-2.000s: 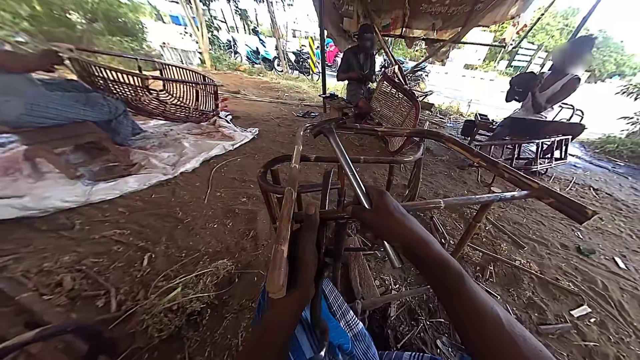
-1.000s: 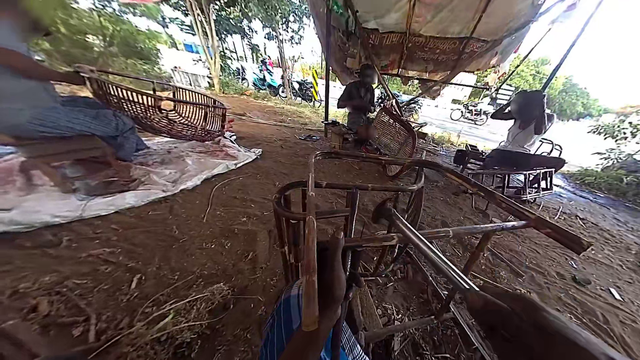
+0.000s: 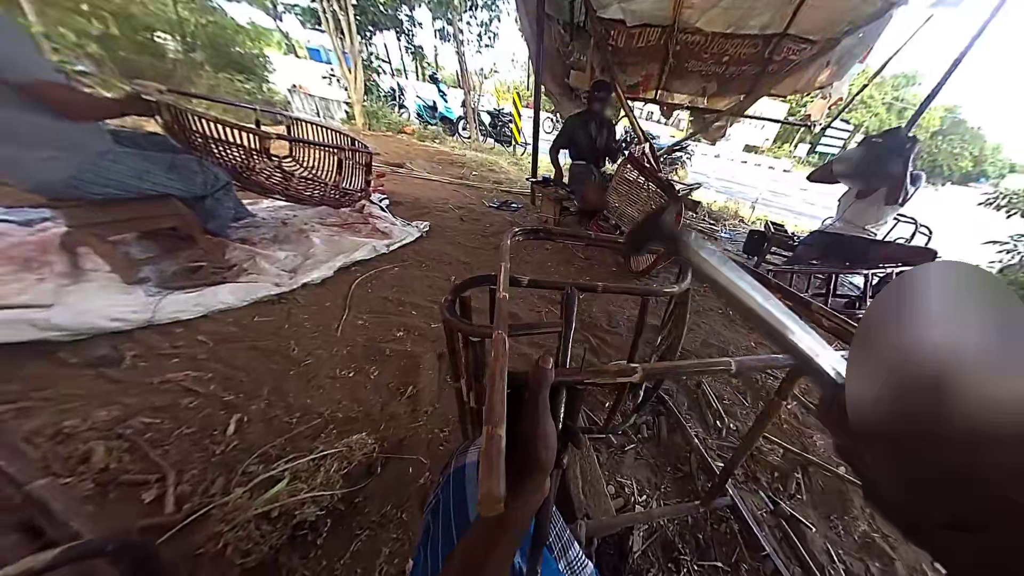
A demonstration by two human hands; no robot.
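A frame of bent cane poles [image 3: 596,284] stands before me, its long arm pole pointing toward my lap. My left hand [image 3: 534,428] grips the frame where poles meet, its thumb up beside the arm pole. At the right, my right hand [image 3: 840,408], partly hidden by a blurred patch, is shut around the metal handle of a hammer [image 3: 760,300]. The dark hammer head is raised above the frame's right rear, apart from the joint as far as I can tell.
A person sits at left with a woven cane basket seat [image 3: 272,152] over a white sheet [image 3: 352,252]. Another person [image 3: 590,144] sits ahead under a tarpaulin [image 3: 712,60], a third [image 3: 872,184] at right. Cane scraps [image 3: 752,512] litter the dirt.
My right hand has moved from the joint by my left hand up and to the right, raising the hammer. My left hand still grips the frame.
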